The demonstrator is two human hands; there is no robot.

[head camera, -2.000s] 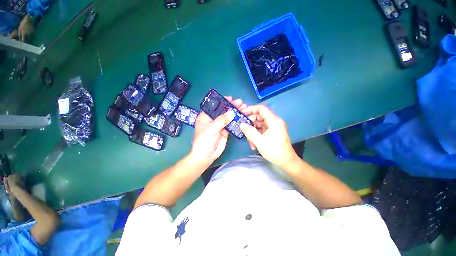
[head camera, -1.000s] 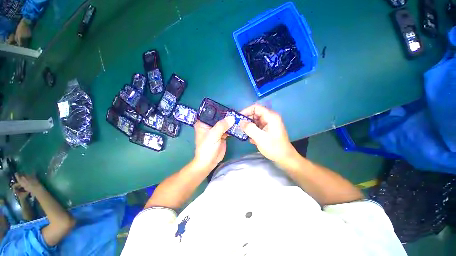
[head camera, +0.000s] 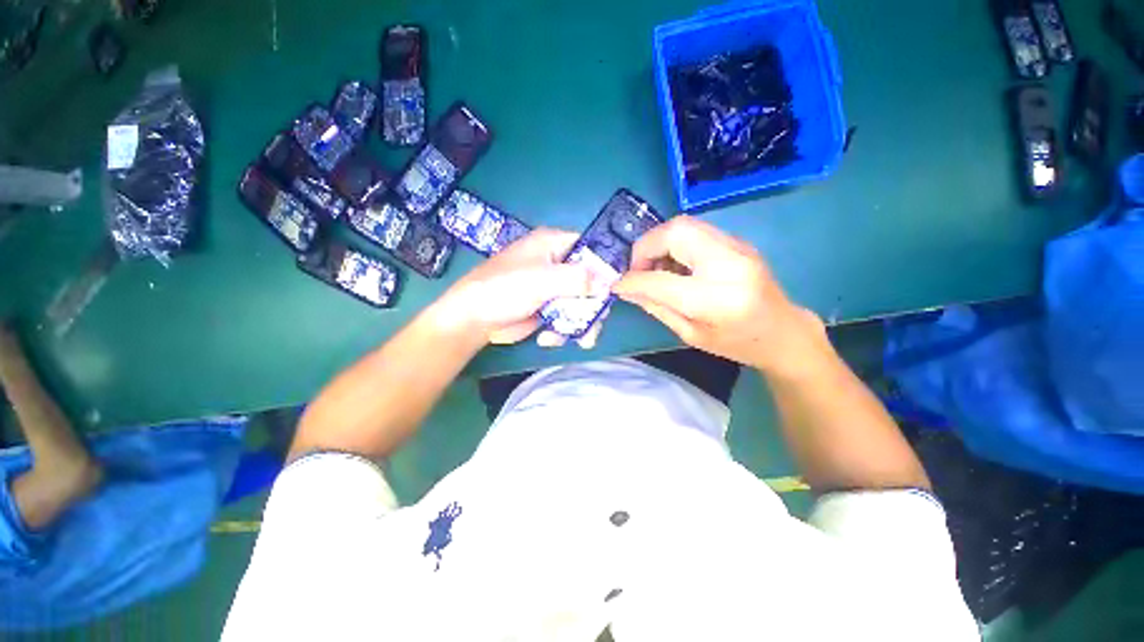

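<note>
A black phone body (head camera: 615,230) with a silvery-white circuit area at its lower end is held above the green bench edge, tilted up to the right. My left hand (head camera: 521,286) grips it from the left, thumb over the circuit area, fingertips showing under its lower end. My right hand (head camera: 709,286) is at its right edge, thumb and forefinger brought together there. Whether these fingertips pinch a small part is too small to tell. A blue parts bin (head camera: 822,94) with a heap of small black parts (head camera: 738,115) stands beyond my right hand.
Several part-built phones (head camera: 404,110) lie loosely left of my hands, one close to my left hand. A clear shiny bag (head camera: 157,176) with dark contents lies farther left. More phones (head camera: 1039,141) lie at far right. People in blue smocks (head camera: 1098,314) sit on both sides.
The phone has turned more upright. My right hand has moved from holding its lower end to its right edge, fingertips together. The view has shifted, so the bench things sit higher in the picture.
</note>
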